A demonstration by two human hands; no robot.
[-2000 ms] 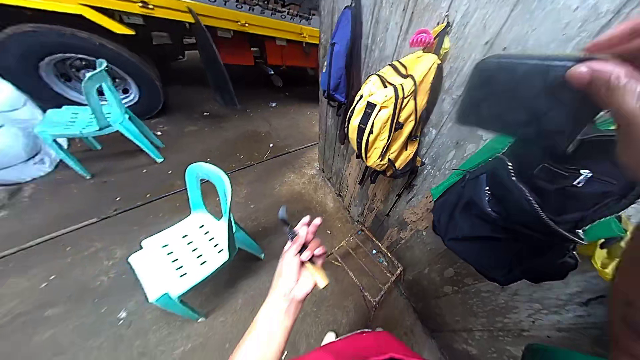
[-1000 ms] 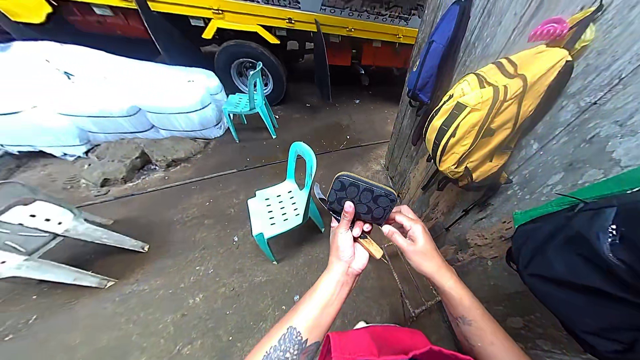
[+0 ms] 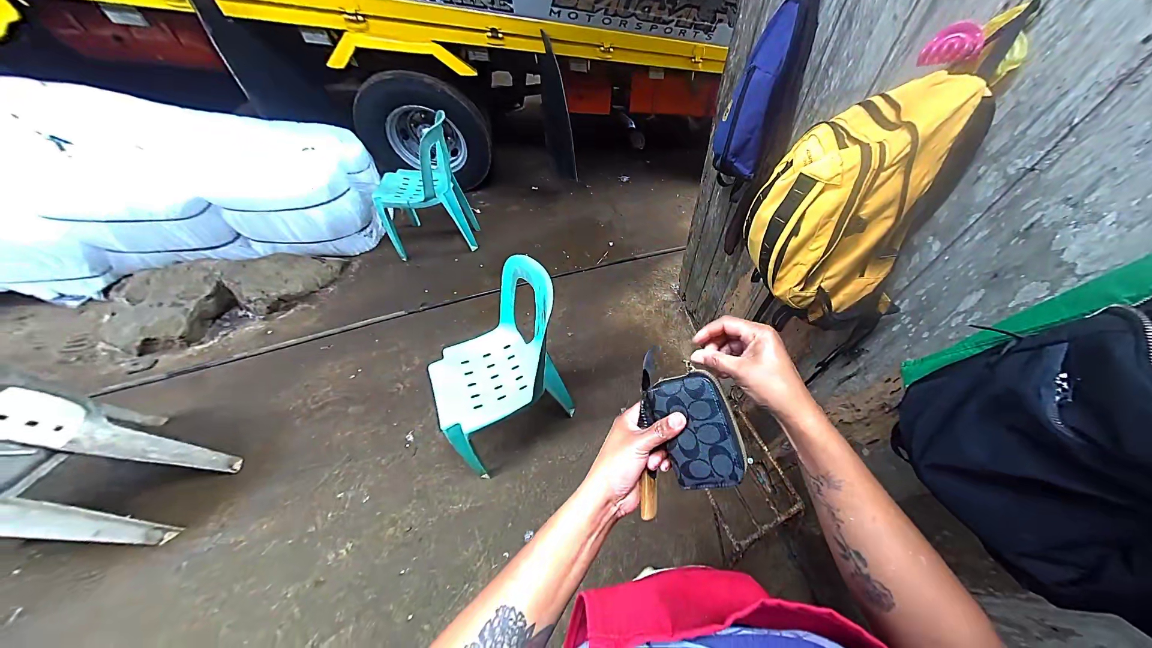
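My left hand grips a dark patterned zip wallet, its thumb across the front. The same hand also holds a slim tool with a dark, curved blade-like end and a wooden handle, which points down below the fingers. At the wallet's upper corner, my right hand has its thumb and fingers pinched together by the zip end; a small pull or ring seems to be there, partly hidden by the fingertips.
Green plastic chairs stand ahead, and a grey chair is at left. Yellow, blue and black bags hang on the wall at right. A rusty metal frame is below my hands. Behind are white bundles and a truck.
The wallet, held up in my right hand two seconds ago, is now in my left hand. Since one second ago it has turned more upright, and my right hand has moved to its upper corner.
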